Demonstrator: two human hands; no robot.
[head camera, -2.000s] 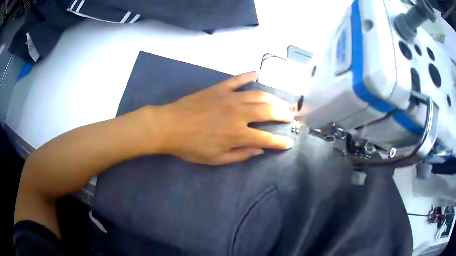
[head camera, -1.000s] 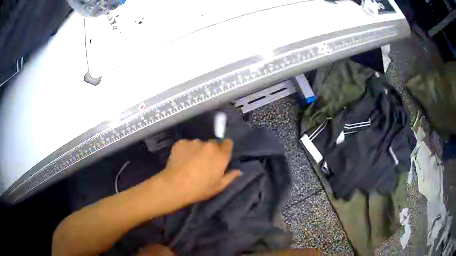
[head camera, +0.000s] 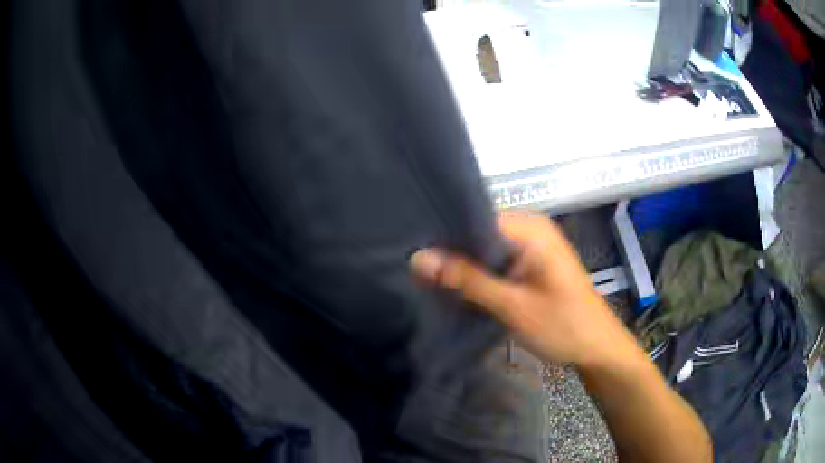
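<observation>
A large dark grey cloth garment piece (head camera: 317, 154) hangs close in front of the camera and fills the left and middle of the view, blurred in places. My right hand (head camera: 534, 289) comes in from the lower right and grips the cloth's right edge, thumb on the near side and fingers behind the cloth. My left hand is not visible.
The white sewing table (head camera: 561, 108) lies behind, with a ruler strip (head camera: 696, 161) along its near edge. A brown strip (head camera: 488, 59) and dark small tools (head camera: 674, 89) are on it. Dark and olive garments (head camera: 724, 353) lie low at the right.
The grey cloth has gone from under the machine head, past the lap, to raised before the camera. The view has shifted; my right hand now grips the cloth edge.
</observation>
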